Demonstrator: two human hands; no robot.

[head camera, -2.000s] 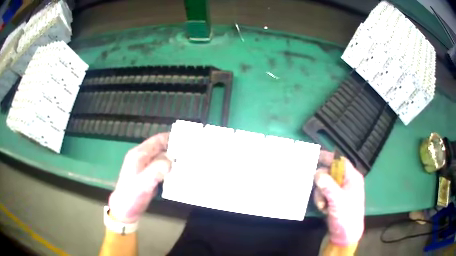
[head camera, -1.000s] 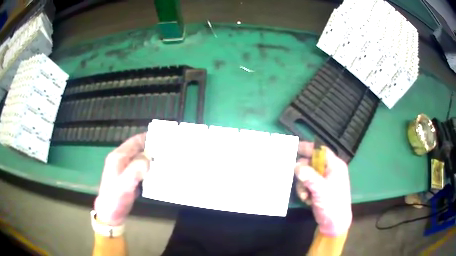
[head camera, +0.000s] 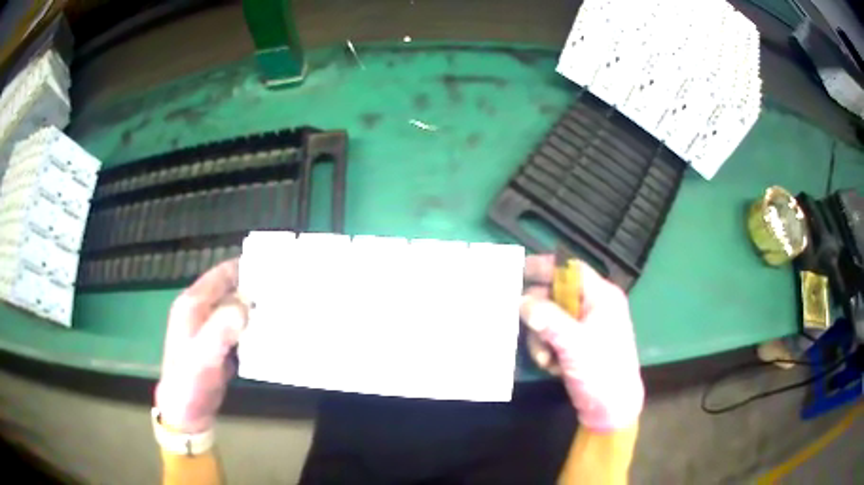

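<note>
A white circuit board panel [head camera: 381, 320] is held up flat in front of me, notched edge away from me, its face blank with glare. My left hand [head camera: 201, 341], in a pink glove with a pale wristband, grips its left edge. My right hand [head camera: 587, 346], also gloved, grips its right edge and also holds a small yellow hand tool [head camera: 567, 287], partly hidden by the fingers.
A slotted black rack [head camera: 199, 208] with a stack of panels [head camera: 49, 227] lies at left. Another rack [head camera: 597, 180] with a stack [head camera: 668, 71] lies at right. A green upright [head camera: 273, 43] stands behind. A gold-coloured pot [head camera: 778, 225] and yellow block [head camera: 815, 299] sit at far right.
The racks, stacks, pot, panel and both hands have shifted left in the picture as the view turned. The panel looks slightly more level. Both hands keep their grip.
</note>
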